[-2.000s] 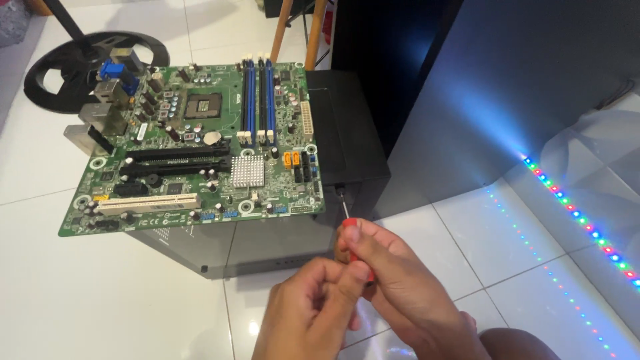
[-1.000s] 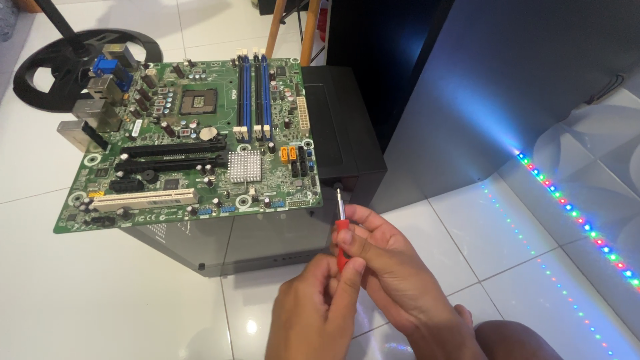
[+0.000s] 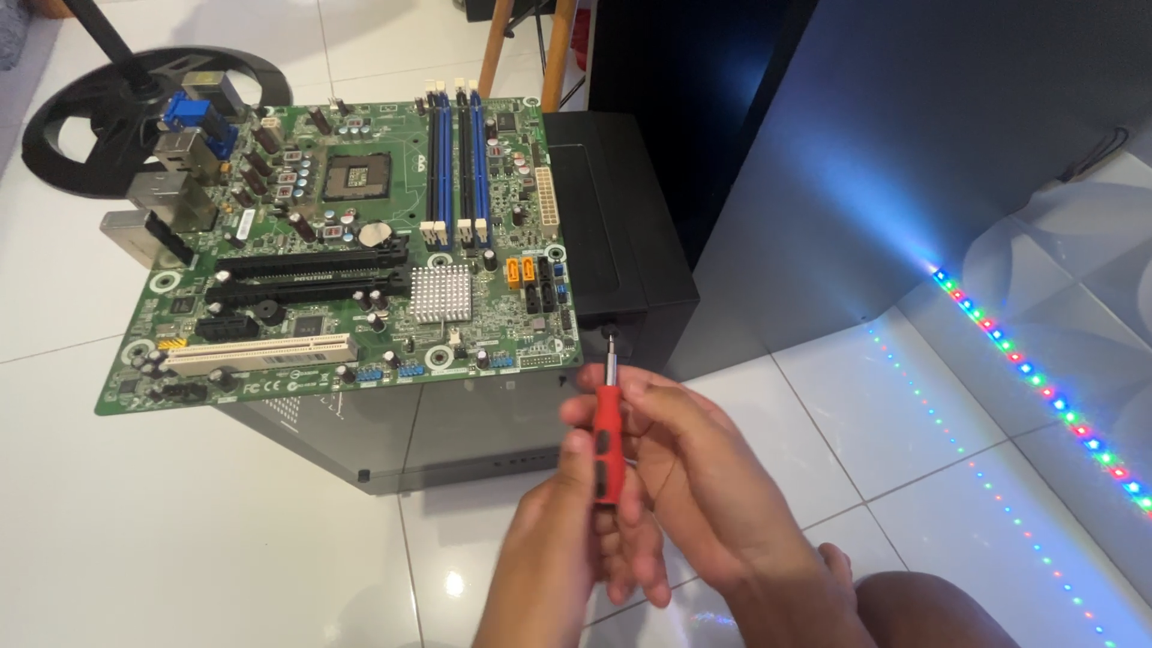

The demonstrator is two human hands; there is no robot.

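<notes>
Between both hands, just below the front edge of a green motherboard [image 3: 378, 315], a small red-handled screwdriver [image 3: 609, 432] points up and away, its metal tip close to the case's dark corner. My left hand [image 3: 553, 531] grips the lower handle with its thumb along the side. Around the upper handle curl the fingers of my right hand [image 3: 693, 459]. The motherboard lies flat on a black computer case [image 3: 621, 216] with a dark glass side panel [image 3: 450, 432], and overhangs it at the left. Whether the tip touches anything cannot be told.
A large dark panel [image 3: 810, 180] stands upright at the right, with a lit multicoloured LED strip [image 3: 1035, 378] beside it. Behind the motherboard at the left is a round black stand base [image 3: 54, 153]. Wooden legs [image 3: 558, 54] stand at the back, on a white tiled floor [image 3: 225, 540].
The red screwdriver handle, largely covered by the fingers two seconds ago, now shows nearly whole. The fingers of both hands have shifted on it and look looser.
</notes>
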